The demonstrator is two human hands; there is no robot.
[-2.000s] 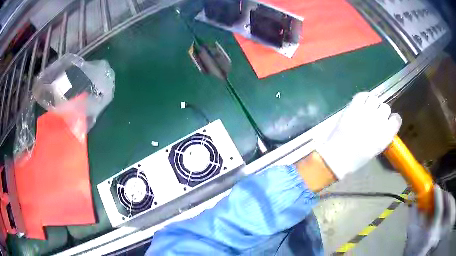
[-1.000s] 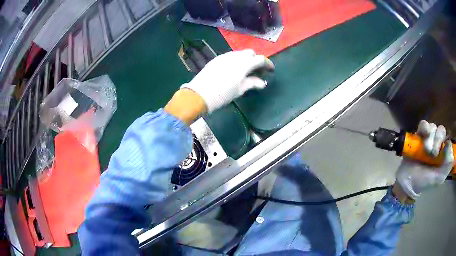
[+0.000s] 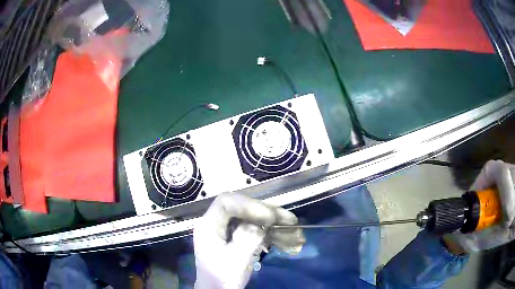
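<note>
The silver-white fan bracket [image 3: 217,148] lies on the green bench along its metal edge, with two black fans under round wire finger guards. A lead with a small white plug runs behind each fan. My right hand [image 3: 490,206], in a white glove, holds the orange electric screwdriver [image 3: 489,209] at the right; its black nose and long driver bit [image 3: 361,225] point left. My left hand [image 3: 248,231], gloved, is in front of the bench edge with its fingertips closed at the bit's tip. Whether a screw is there is too small to tell.
Red sheets [image 3: 84,135] lie at the left, with a crumpled clear bag [image 3: 138,28] over their top. Another fan assembly [image 3: 11,161] is at the far left. A red sheet [image 3: 435,28] at the upper right carries part of another assembly. A dark cord crosses the bench behind the bracket.
My left hand has come back from over the bench to the bit's tip, uncovering the bracket. The screwdriver has moved slightly lower, its bit now level. The view has shifted.
</note>
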